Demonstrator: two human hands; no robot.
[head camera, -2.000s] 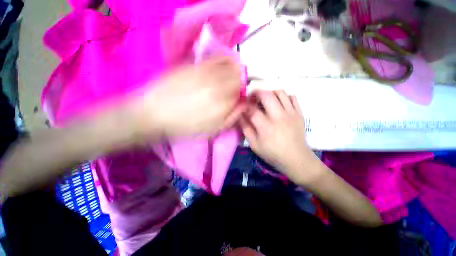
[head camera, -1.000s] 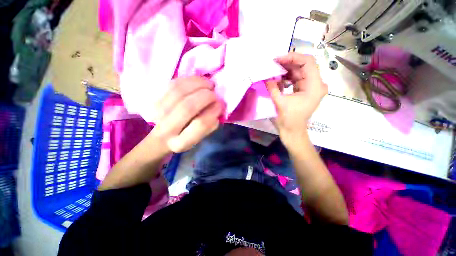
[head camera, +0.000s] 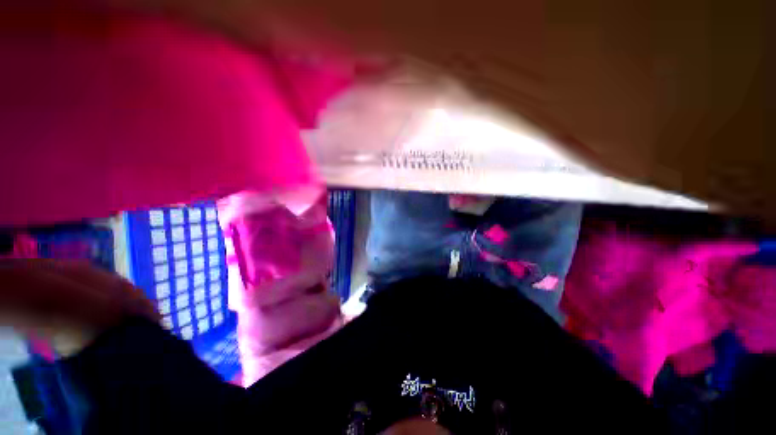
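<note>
A hot pink fabric piece (head camera: 153, 127) fills the upper left, very close to the camera and blurred. A large dark brown blurred shape (head camera: 647, 93) covers the top and upper right; it looks like my right hand or arm close to the lens, with no fingers distinguishable. My left forearm (head camera: 77, 297) is blurred at the left edge, and the left hand itself cannot be made out. Whether either hand grips the pink fabric cannot be told.
The white table edge (head camera: 510, 174) with printed ruler marks crosses the middle. A blue slotted basket (head camera: 183, 263) stands left, beside a light pink bundle (head camera: 289, 297). Small pink scraps (head camera: 496, 233) lie on the lap. Hot pink fabric (head camera: 681, 297) hangs at the right.
Both hands have left the pale pink cloth at the table. Hot pink fabric and a brown blurred shape now cover the upper view, hiding the machine and shears.
</note>
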